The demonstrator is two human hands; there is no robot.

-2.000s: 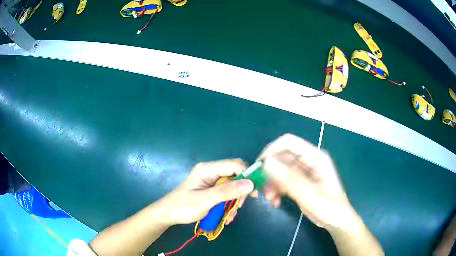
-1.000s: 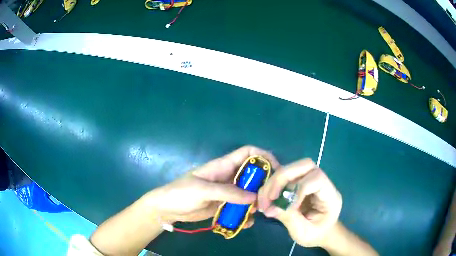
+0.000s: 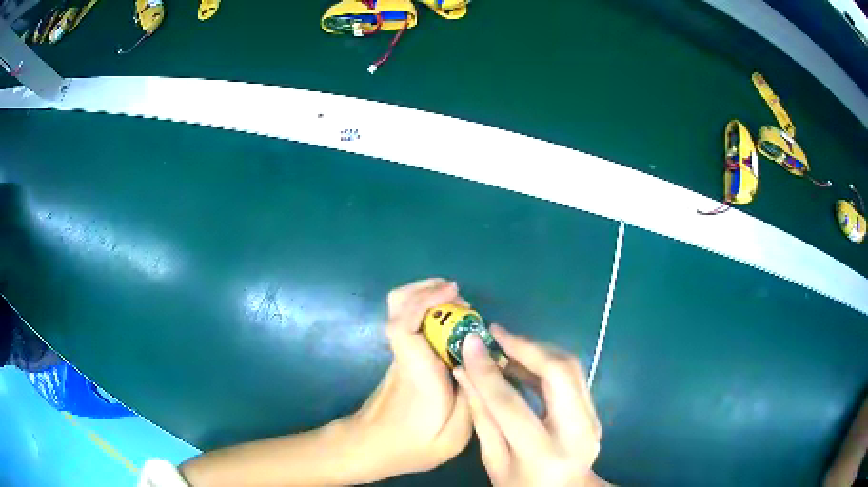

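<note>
A yellow housing is held above the dark green work surface, its outer end with small dark marks facing up. My left hand is wrapped around it from the left. My right hand grips a green circuit board with thumb and fingers, against the housing's right side. The rest of the housing, the blue battery and the wires are hidden by my hands.
A white edge strip runs across beyond my hands. Past it, the dark green belt carries several yellow units with wires. A person's arm shows at the right edge. A blue bag is at lower left.
The housing has turned, so its open side with the blue battery no longer shows. The board is now against the housing. The units on the belt have shifted right.
</note>
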